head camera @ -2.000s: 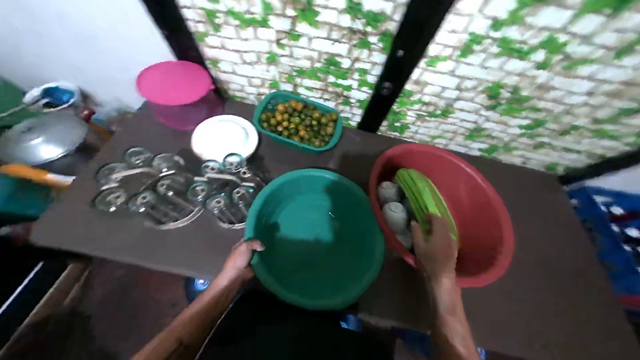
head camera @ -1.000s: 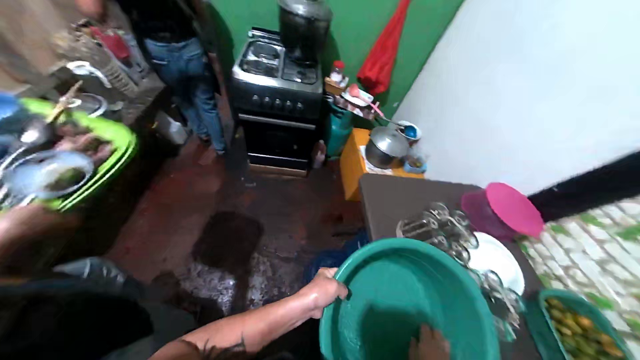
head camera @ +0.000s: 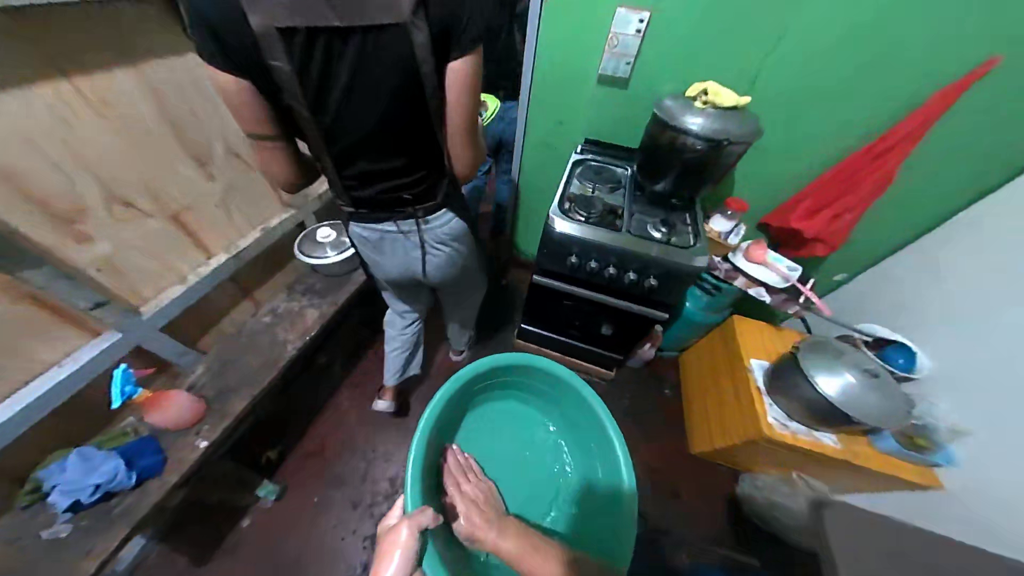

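Note:
A green plastic basin [head camera: 528, 448] with a little water in it is at the bottom centre, above the dark red floor. My left hand [head camera: 402, 532] grips its left rim, with the thumb over the edge. Inside the basin my right hand [head camera: 472, 496] lies against the inner left wall, fingers together and extended, holding nothing. Wet glints show on the basin's floor.
A person [head camera: 416, 240] in a black top and grey trousers stands ahead with their back turned. Beyond the basin stands a gas stove [head camera: 616, 256] with a large pot [head camera: 696, 144]. At right is a wooden cabinet [head camera: 720, 400] bearing a lidded pot [head camera: 840, 384]; a ledge [head camera: 264, 344] runs along the left.
The view has swung from the table to the stove side. The basin has left the table; my right hand has moved from the green vegetables in the red basin into the green one.

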